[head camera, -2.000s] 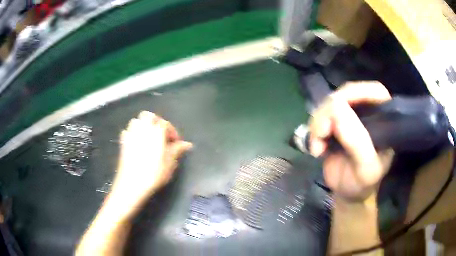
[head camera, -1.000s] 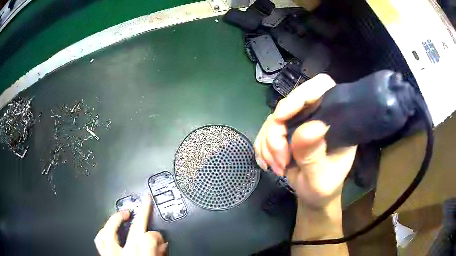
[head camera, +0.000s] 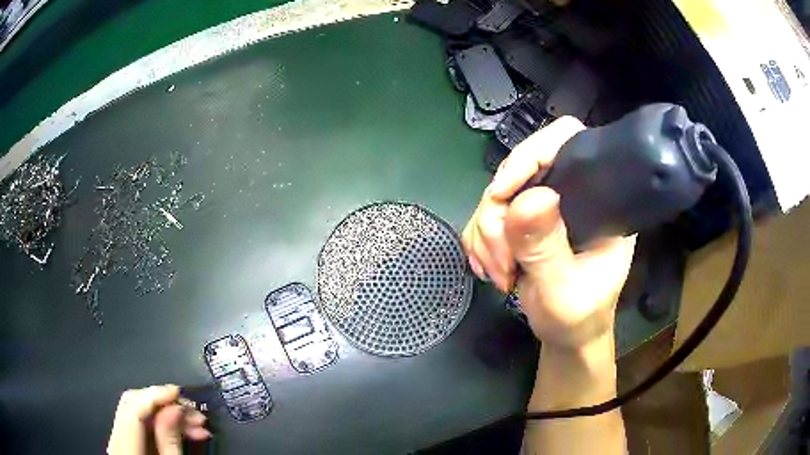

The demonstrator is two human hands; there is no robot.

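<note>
Two black plastic housings lie side by side on the dark green bench, one [head camera: 237,379] at lower left and one [head camera: 302,329] beside the round screw tray. The tray [head camera: 391,279] holds small screws, mostly on its left part, with bare holes elsewhere. My right hand [head camera: 555,240] grips the electric screwdriver [head camera: 626,173] right of the tray; its tip is hidden by my fingers. My left hand [head camera: 160,422] is at the lower left edge, cut off below, left of the nearer housing. Something dark shows at its fingertips, but I cannot tell whether it is held.
Thin metal pins lie in a heap [head camera: 34,206] and a looser scatter [head camera: 133,231] at left. Black housings and covers [head camera: 487,78] are piled at upper right. The black cord [head camera: 702,342] loops over my right forearm. An open cardboard box [head camera: 746,293] stands at right.
My left hand has come away from the lower left housing and moved left and down, leaving that housing uncovered beside the other. My right hand still holds the screwdriver.
</note>
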